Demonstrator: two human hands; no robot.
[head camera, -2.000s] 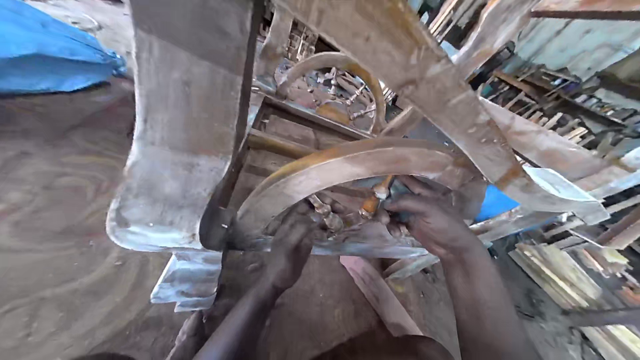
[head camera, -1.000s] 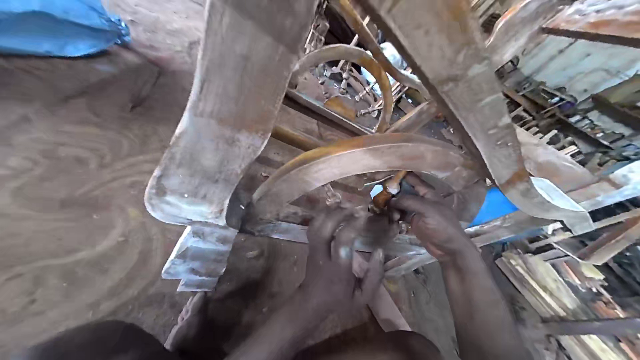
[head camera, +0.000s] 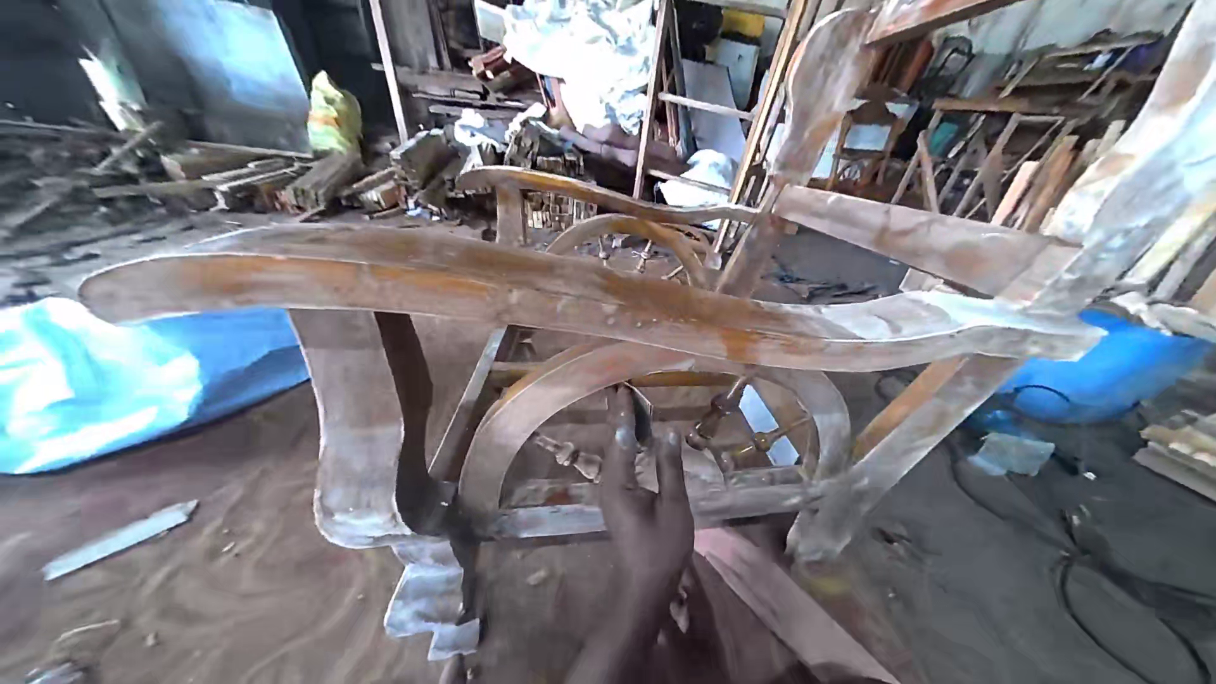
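A wooden chair frame with a long curved armrest (head camera: 532, 294) fills the middle of the head view. Under the armrest, a wooden arch (head camera: 513, 418) stands on the lower side rail (head camera: 560, 520), with turned wooden spindles (head camera: 714, 415) inside it. What appears to be my left hand (head camera: 651, 503) is raised in front of the rail, two fingers apart, fingertips within the arch. A dark, thin shape lies beside the fingertips; whether they touch it is unclear. A dark form low behind this wrist may be my right hand (head camera: 693, 608), mostly hidden.
A blue plastic sheet (head camera: 237, 356) lies at left and a blue object (head camera: 1092, 375) at right. Cables (head camera: 1064, 579) run over the floor at right. A wood strip (head camera: 119, 540) lies on the floor at left. Timber piles (head camera: 323, 180) stand behind. A reddish board (head camera: 788, 608) slants below the chair.
The view has tilted up and shifted. Both hands were at the arch, the right one on a turned spindle; now one hand is raised with fingers apart, and the right is no longer seen at the spindle.
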